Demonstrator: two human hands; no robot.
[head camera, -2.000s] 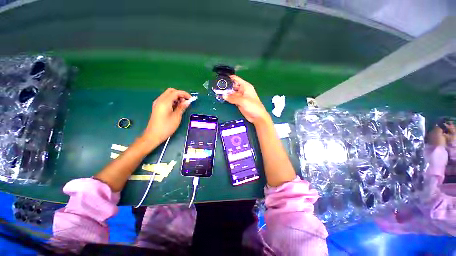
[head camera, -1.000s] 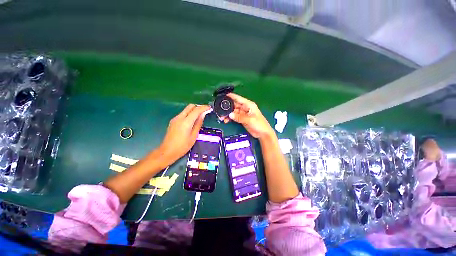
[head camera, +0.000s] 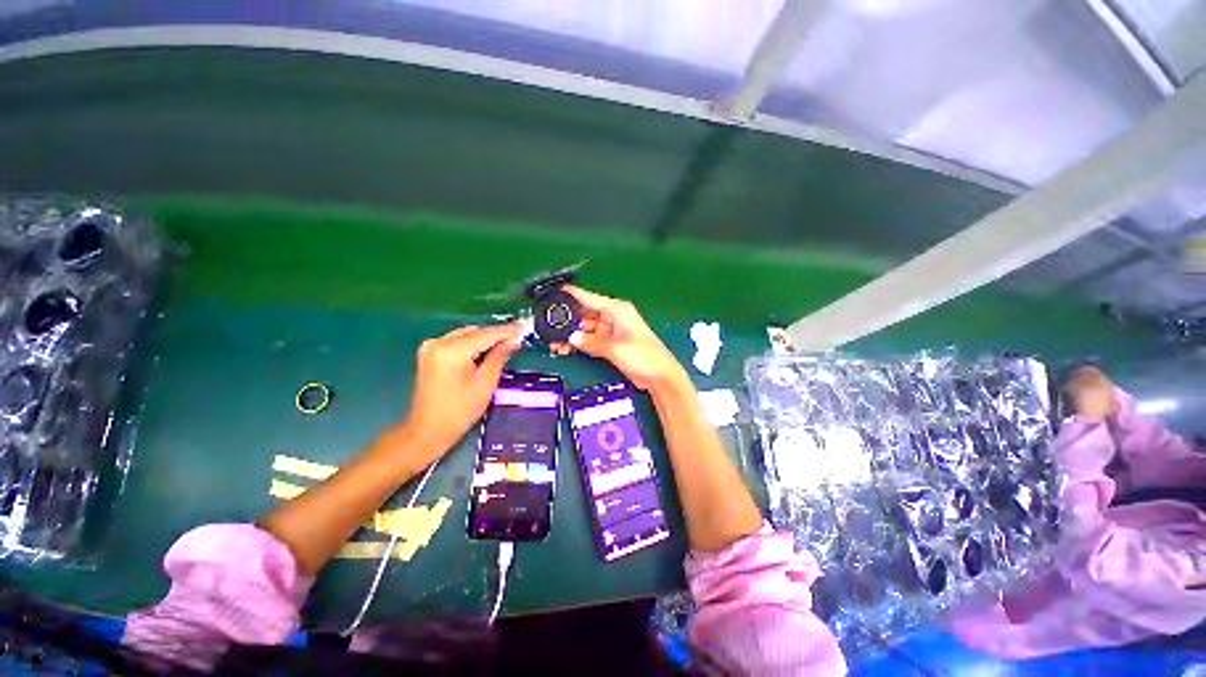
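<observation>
A small round black device with a pale ring on its face and a dark flap sticking up is in my right hand, fingers at its right side and lower edge. My left hand pinches the end of a white cable at the device's left edge; the fingertips hide the plug, so I cannot tell if it is inserted. Below lie the left phone, lit with coloured tiles and a white lead in its bottom edge, and the right phone with a purple screen.
Clear blister trays lie at left and right. Cream tape strips and a small ring lie left of the phones. Crumpled white paper and a white slip lie right. A white post slants behind; a neighbour's pink sleeve is at right.
My left hand has brought the cable end from apart from the device to its left edge. The camera view has tilted up, so the bench sits lower in the picture.
</observation>
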